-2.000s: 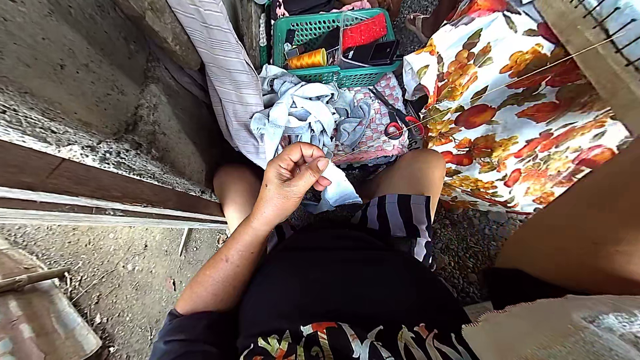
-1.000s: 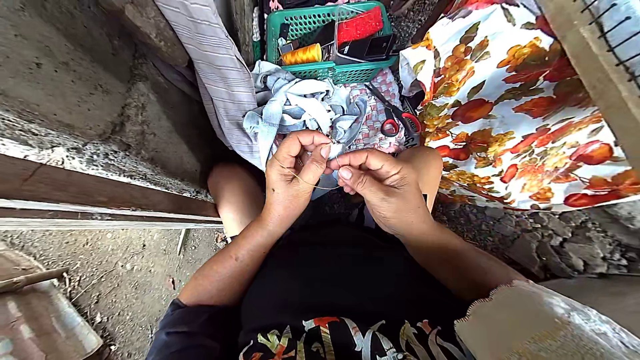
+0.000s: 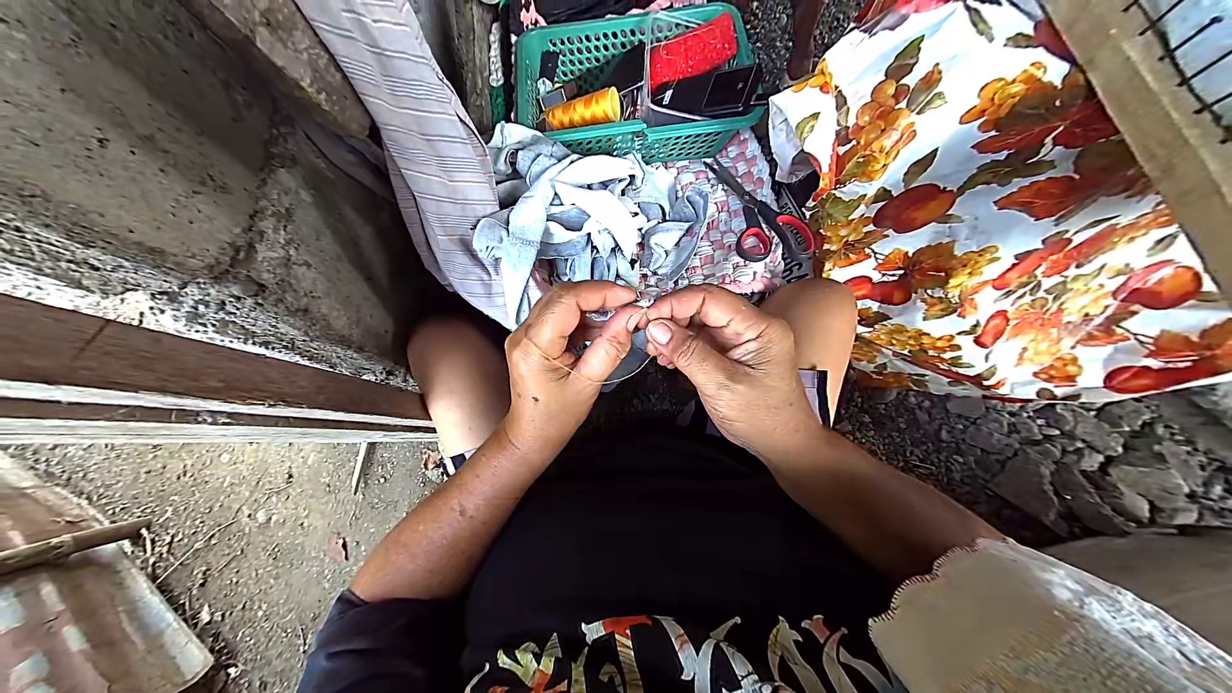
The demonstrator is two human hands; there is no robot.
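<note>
My left hand and my right hand meet at the fingertips above my lap. A thin yellow thread loops below the fingers, pinched between them. Whether a needle is there cannot be told. A scrap of pale blue fabric shows behind the hands, partly hidden. Beyond them lies a heap of light denim strips on a pink and white woven mat. Red and black scissors rest on the mat at the right.
A green plastic basket at the top holds a yellow thread spool and a red cloth. Floral cloth hangs at the right, striped cloth at the left. A concrete wall and a wooden board border the left side.
Two seconds ago only the left hand was in view, pinching the pale fabric. The right hand has since come in from the right, and the fingertips have stayed together since one second ago.
</note>
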